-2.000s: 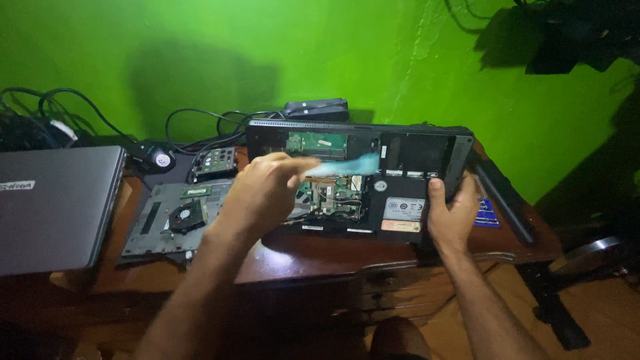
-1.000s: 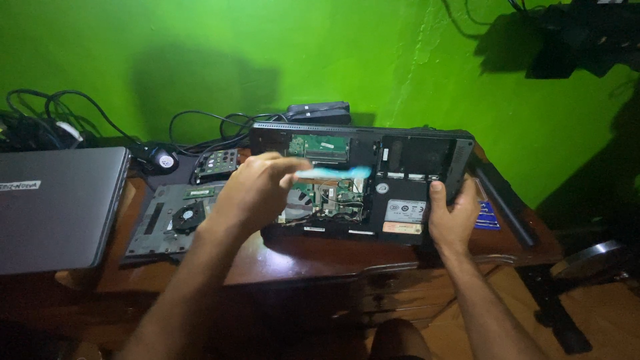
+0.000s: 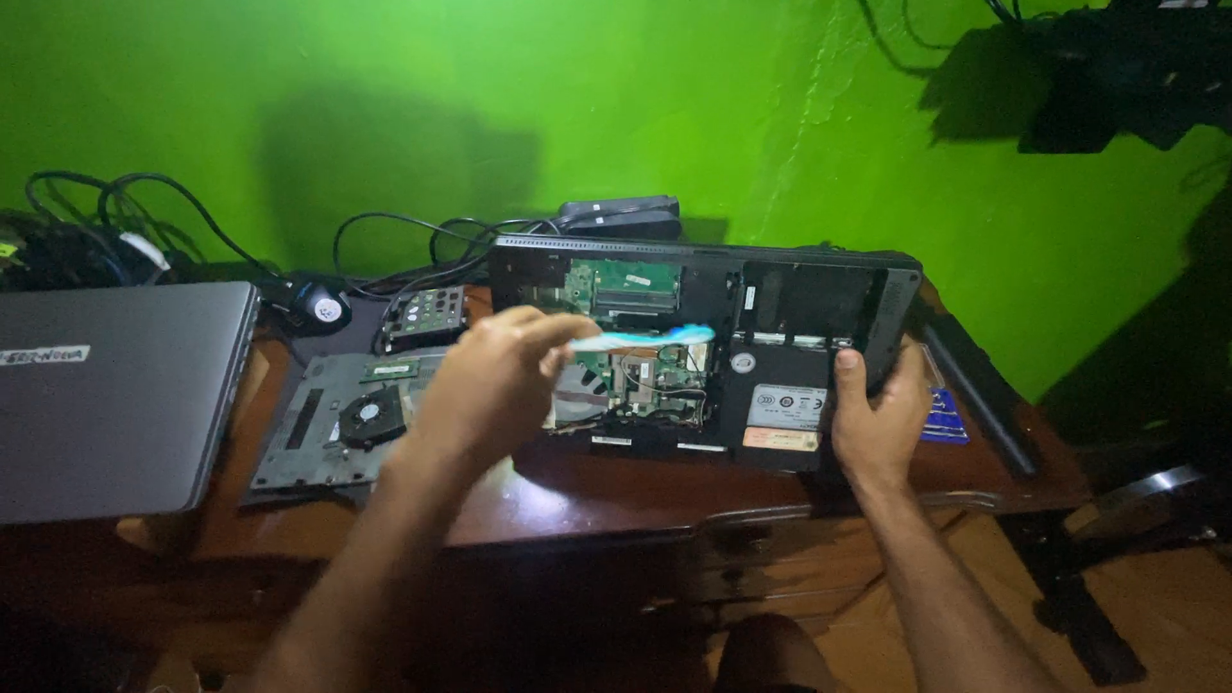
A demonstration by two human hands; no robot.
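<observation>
My right hand point(image 3: 881, 409) grips the right end of an opened black laptop base point(image 3: 712, 385), its thumb on the underside. The base is tilted up, and its bared green circuit board point(image 3: 635, 284) and inner parts face me. My left hand point(image 3: 500, 385) is shut on a blue and white toothbrush point(image 3: 645, 339), which points right across the exposed board; its head is blurred, and whether the bristles touch cannot be told. A grey laptop bottom cover point(image 3: 313, 423) lies left of the base, with a black cooling fan point(image 3: 371, 416) and a memory module point(image 3: 392, 370) on it.
A closed grey laptop point(image 3: 115, 414) lies at the left. Behind are a drive caddy point(image 3: 423, 316), black cables point(image 3: 385, 221) and a black box-shaped device point(image 3: 621, 217). At the right are a long black laptop battery point(image 3: 982, 395) and a blue bit set point(image 3: 945, 416) on the wooden desk point(image 3: 597, 500).
The toothbrush head was farther right, near the empty bay's edge, two seconds ago, then moved left over the board. My right hand has kept its hold on the base.
</observation>
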